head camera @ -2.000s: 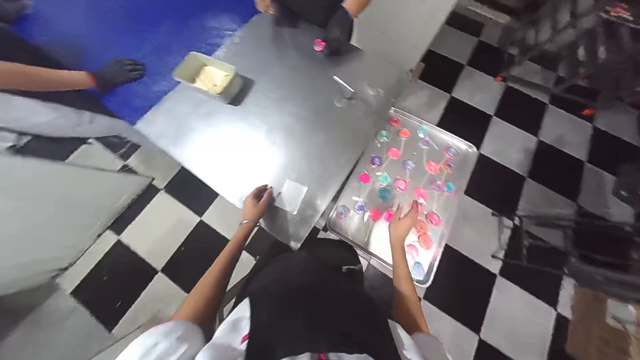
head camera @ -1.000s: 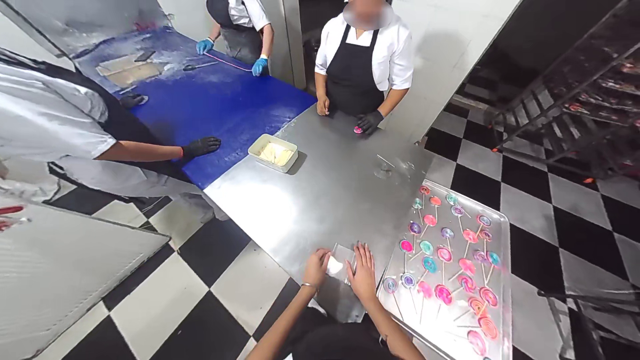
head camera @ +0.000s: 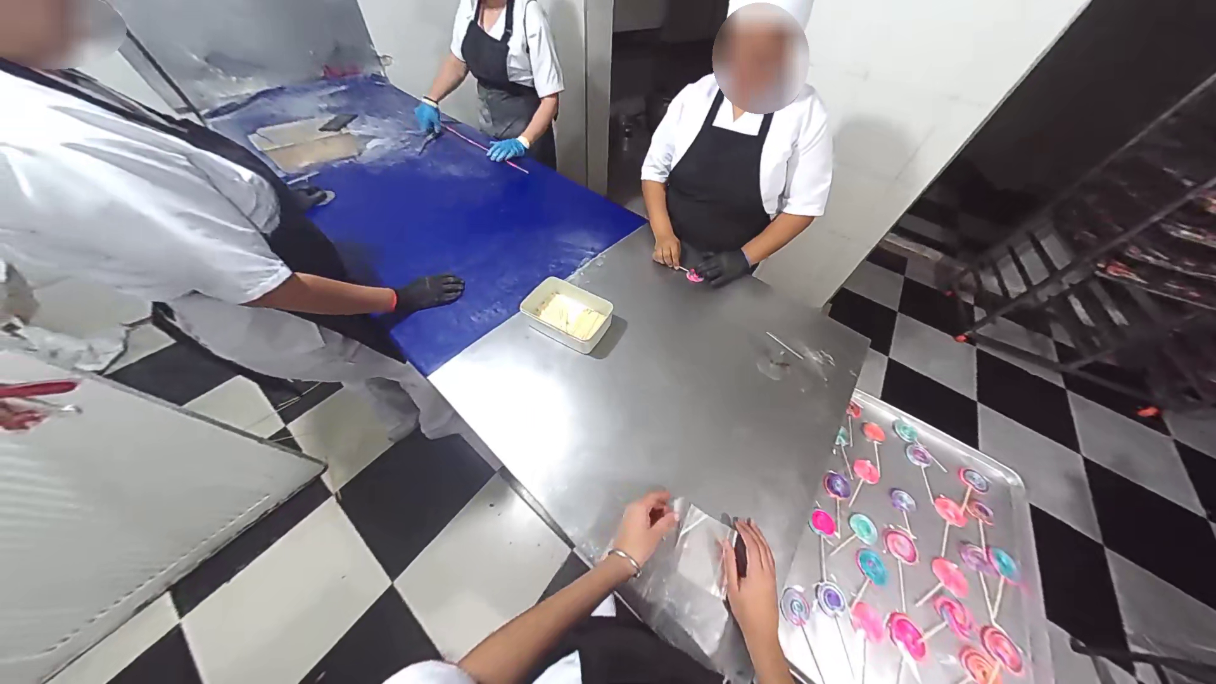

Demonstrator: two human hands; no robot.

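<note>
My left hand [head camera: 648, 528], with a bracelet at the wrist, is at the upper left edge of clear plastic bags [head camera: 701, 560] on the corner of a steel table [head camera: 665, 418]. Fingers and thumb are curled near the plastic; whether they pinch it cannot be told. On the other side of the bags, my right hand [head camera: 752, 575] rests along their right edge, fingers extended. Close by on the right, a metal tray [head camera: 1024, 532] bears several swirled lollipops on white sticks, among them a pink lollipop [head camera: 900, 546] and a teal lollipop [head camera: 872, 567].
A tub [head camera: 567, 315] with pale contents stands on the steel table. Beyond it, a person's gloved hand [head camera: 724, 267] is at a pink lollipop [head camera: 694, 275]. Another gloved hand [head camera: 429, 293] rests on the blue table [head camera: 475, 223]; a third person holds a thin pink rod [head camera: 475, 144]. A rack [head camera: 1092, 285] stands right.
My right hand has left the lollipop tray, where it was two seconds ago, and is now beside the plastic bags. The view has tilted up.
</note>
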